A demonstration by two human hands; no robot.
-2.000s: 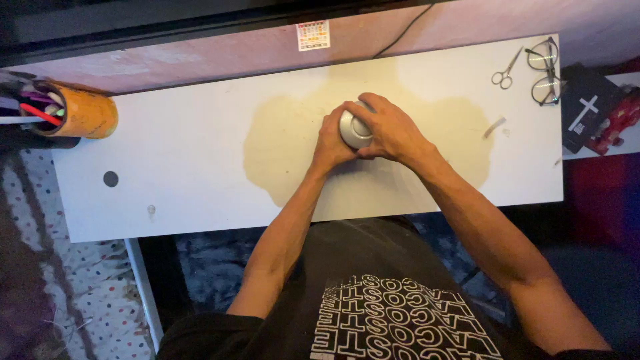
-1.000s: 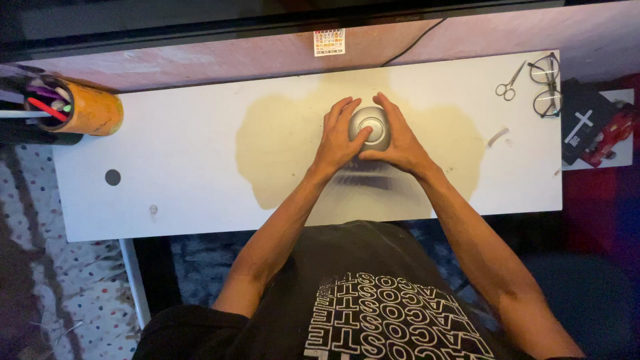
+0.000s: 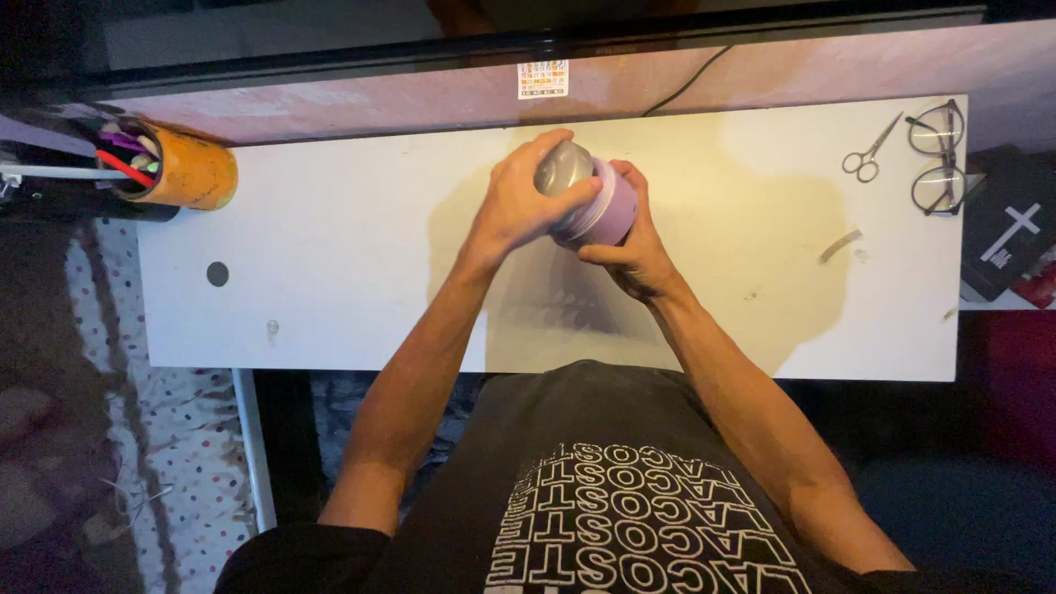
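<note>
Both my hands hold a rounded container (image 3: 609, 206) with a silvery, shiny end and a purple band, tilted above the white desk top (image 3: 346, 247). My left hand (image 3: 520, 198) wraps the silvery end, its thumb lying across toward the purple band. Around the purple part curls my right hand (image 3: 643, 247), with its thumb at the lower edge and fingers at the far side. Whether the container is one piece or two parts fitted together, I cannot tell. A shadow falls on the desk beneath it.
An orange pen holder (image 3: 198, 169) with pens stands at the desk's left end, and a dark round disc (image 3: 218, 274) lies nearer. Scissors (image 3: 873, 153) and eyeglasses (image 3: 938, 157) lie at the far right. A dark screen (image 3: 330, 49) spans the back; a black cable (image 3: 689, 81) runs down the wall.
The container was upright between my hands, its round silvery end facing up; now it is tilted and its purple side shows. My left hand has moved over the silvery end, my right onto the purple part.
</note>
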